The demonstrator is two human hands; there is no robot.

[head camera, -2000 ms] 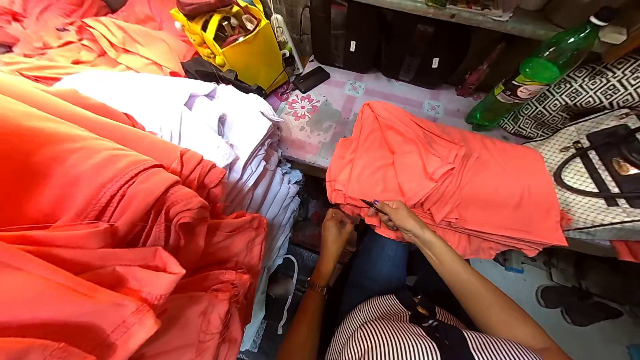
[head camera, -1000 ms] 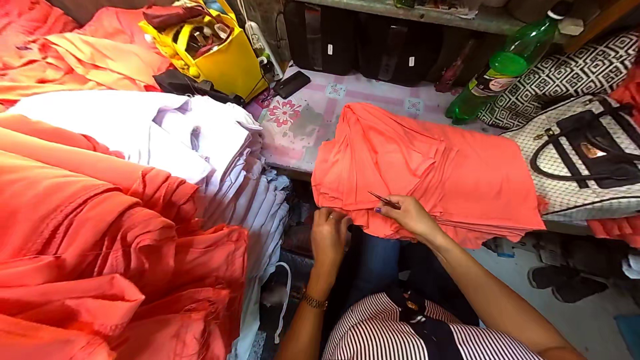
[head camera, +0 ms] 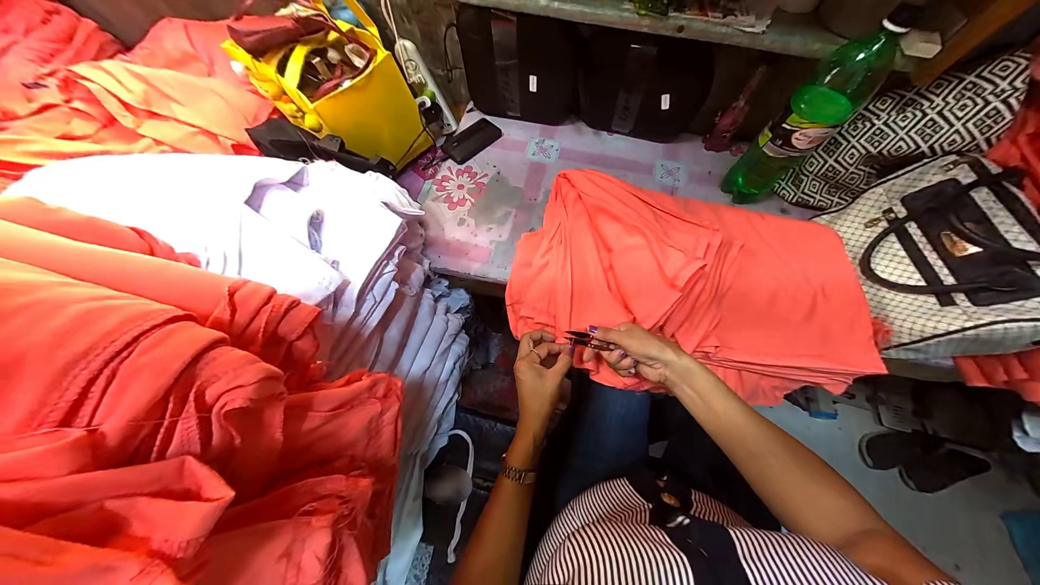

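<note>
My right hand point(head camera: 638, 353) holds a pair of small thread snips point(head camera: 588, 340), their blades pointing left toward my left hand. At the near left corner of a folded stack of coral fabric point(head camera: 780, 284), my left hand point(head camera: 540, 370) has its thumb and fingertips pinched together. The snips' tips are close to those fingertips. Whether a thread or a bit of cloth edge is between the fingers is too small to tell. The stack lies on a table with a pink patterned cover point(head camera: 487, 231) and overhangs its front edge.
Piles of white cloth point(head camera: 203, 195) and coral cloth point(head camera: 146, 357) fill the left. Behind stand a yellow bag point(head camera: 366, 106), a phone point(head camera: 472, 140) and dark boxes point(head camera: 520, 65). A green bottle point(head camera: 821, 106) and a checked handbag point(head camera: 934, 252) are at the right.
My left hand's fingertips have come up to the tips of the snips at the stack's corner; one second ago the two hands were farther apart.
</note>
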